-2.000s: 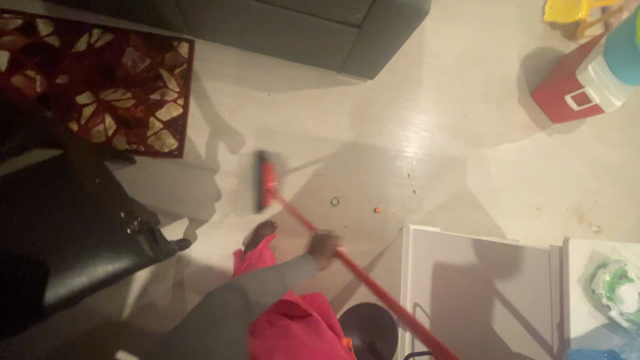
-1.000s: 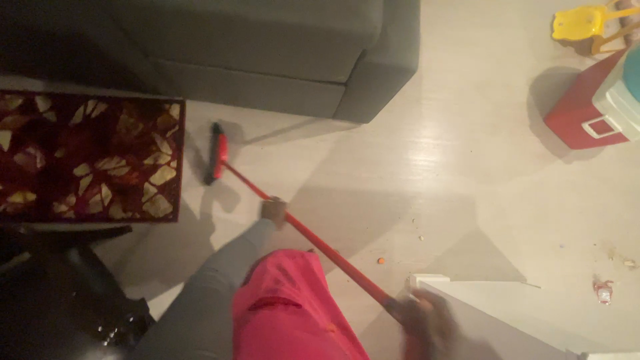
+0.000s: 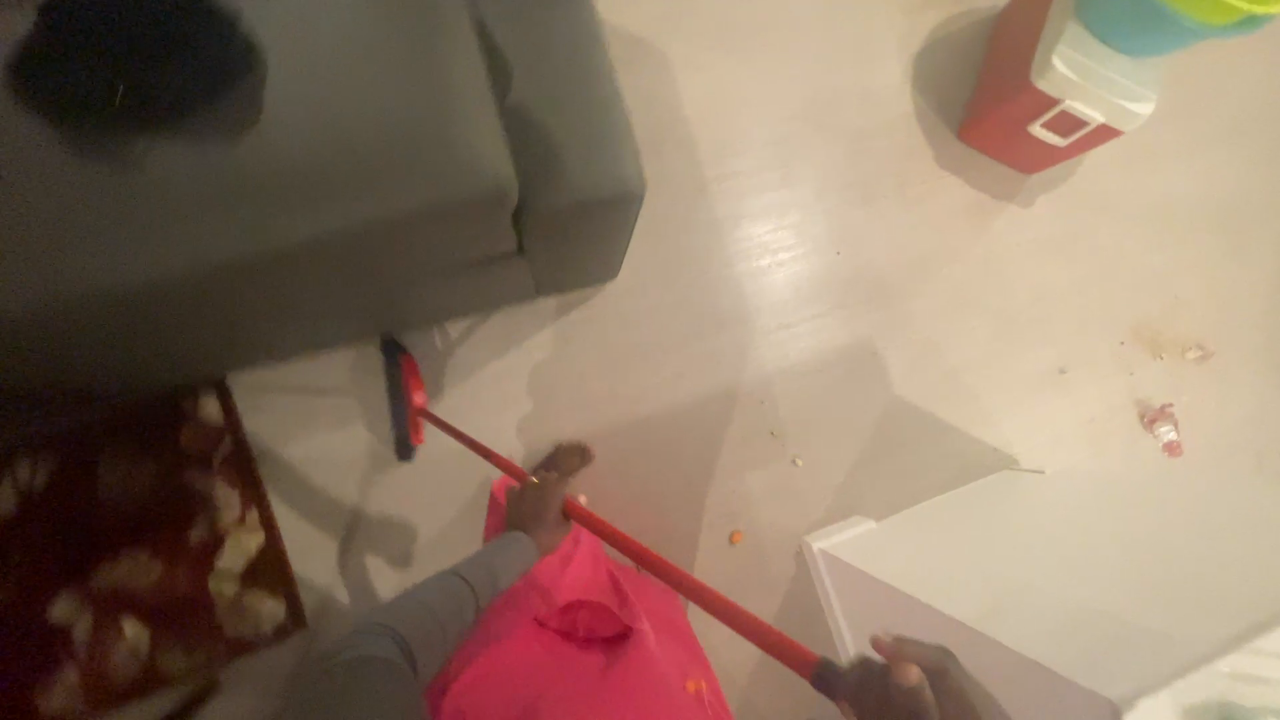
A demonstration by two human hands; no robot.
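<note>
A push broom with a red head [image 3: 407, 398] and dark bristles stands on the floor by the sofa's front edge. Its red handle [image 3: 700, 592] runs diagonally down to the right. My left hand [image 3: 541, 508], in a grey sleeve, grips the handle partway along. Around the handle's dark upper end is my right hand [image 3: 900, 685], partly cut off by the bottom edge. An orange crumb [image 3: 736, 537] and small bits [image 3: 797, 461] lie on the floor right of the handle. Farther right is a crumpled pinkish wrapper [image 3: 1163, 430].
A grey sofa [image 3: 400, 240] fills the upper left, with a dark object [image 3: 135, 70] on it. A patterned dark red rug [image 3: 150, 560] lies at lower left. At upper right stands a red and white cooler [image 3: 1040, 110]. White furniture [image 3: 1000, 580] occupies the lower right.
The view has shifted. The broom head, over open floor two seconds back, is now close to the sofa's front edge. My right hand, out of view at first, shows at the handle's end.
</note>
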